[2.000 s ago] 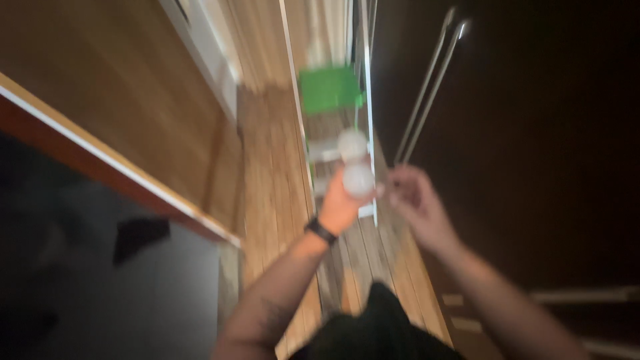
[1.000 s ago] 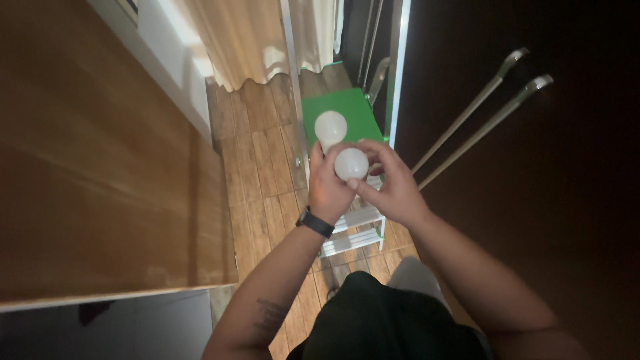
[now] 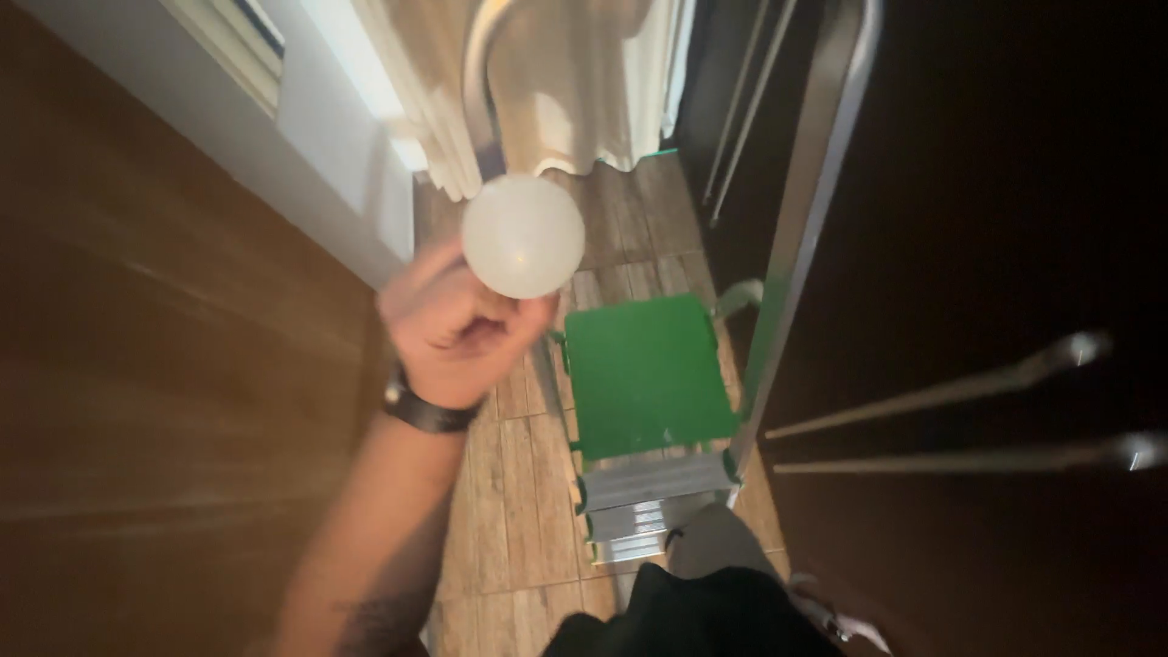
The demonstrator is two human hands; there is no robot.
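My left hand (image 3: 470, 319), with a dark band on its wrist, is raised in front of the view. Its fingers hold a round white light bulb (image 3: 523, 235), globe facing me; the bulb's base is hidden. Below and to the right is a stepladder with a green platform (image 3: 650, 379) and metal steps (image 3: 657, 484). What seems to be my right hand (image 3: 844, 620) is low at the bottom edge, beside the dark clothing. It is blurred and partly cut off, near something pale and shiny, and I cannot tell whether it holds anything.
The ladder's metal rail (image 3: 803, 210) rises on the right, and a curved rail (image 3: 474, 82) stands behind the bulb. Dark cabinet doors with long handles (image 3: 949, 392) flank the right side. A wooden panel (image 3: 182, 347) is at left, a light curtain (image 3: 584, 91) ahead, wood-look floor (image 3: 502, 493) below.
My hands were together at two white bulbs one second ago. Now they are apart: my left hand is raised with one bulb, the right is down low. The view has shifted.
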